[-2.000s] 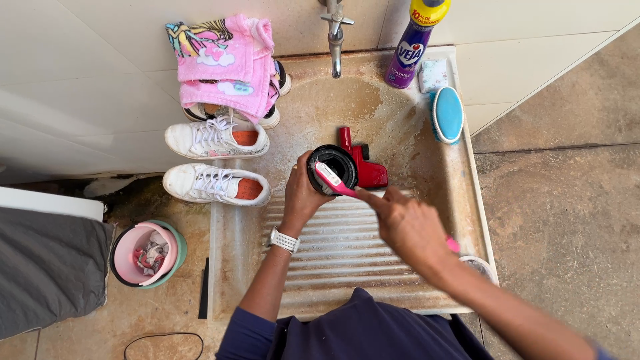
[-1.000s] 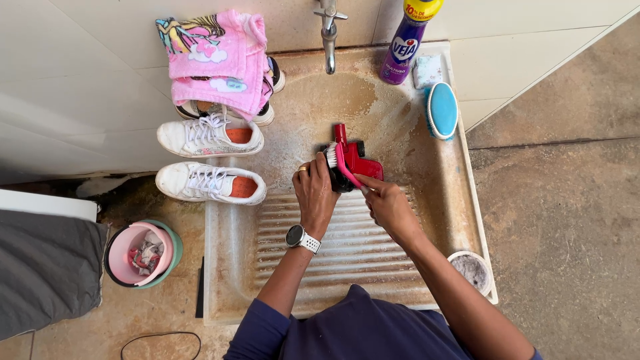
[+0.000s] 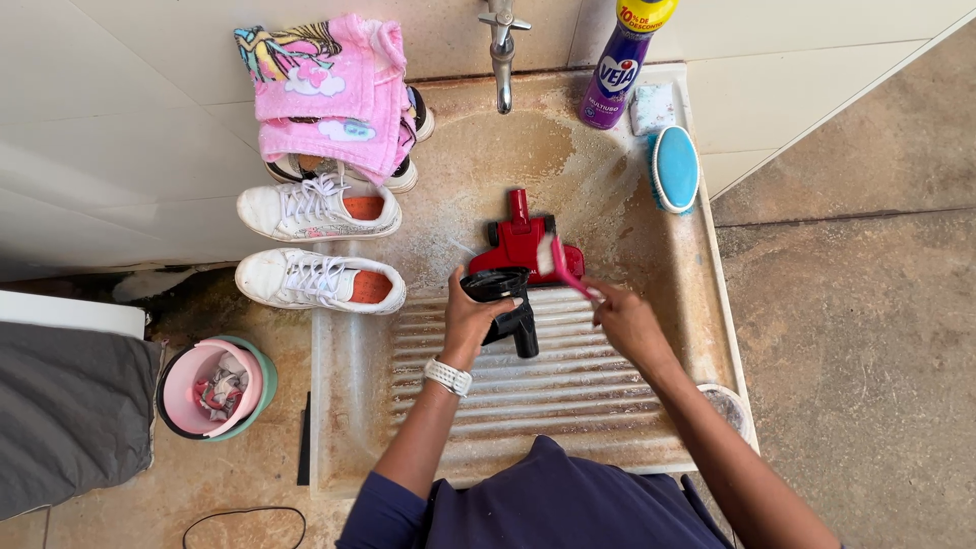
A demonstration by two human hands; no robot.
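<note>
My left hand grips a black plastic vacuum cleaner part with a round open rim and a short tube, held over the ribbed washboard of the laundry sink. In my right hand is the handle of a pink brush; its pale bristles are blurred and point left, above the black part's rim. Behind them a red vacuum cleaner floor head lies in the sink, its neck toward the faucet. The brush overlaps the floor head in view; whether they touch I cannot tell.
A metal faucet hangs over the basin. White sneakers and a pink towel lie along the left edge. At right are a spray can, wrapped soap, a blue scrub brush and a round tub. Nested buckets stand on the floor.
The black part has turned in my left hand, so its tube now shows. My right hand and the brush have moved off to the right of its rim.
</note>
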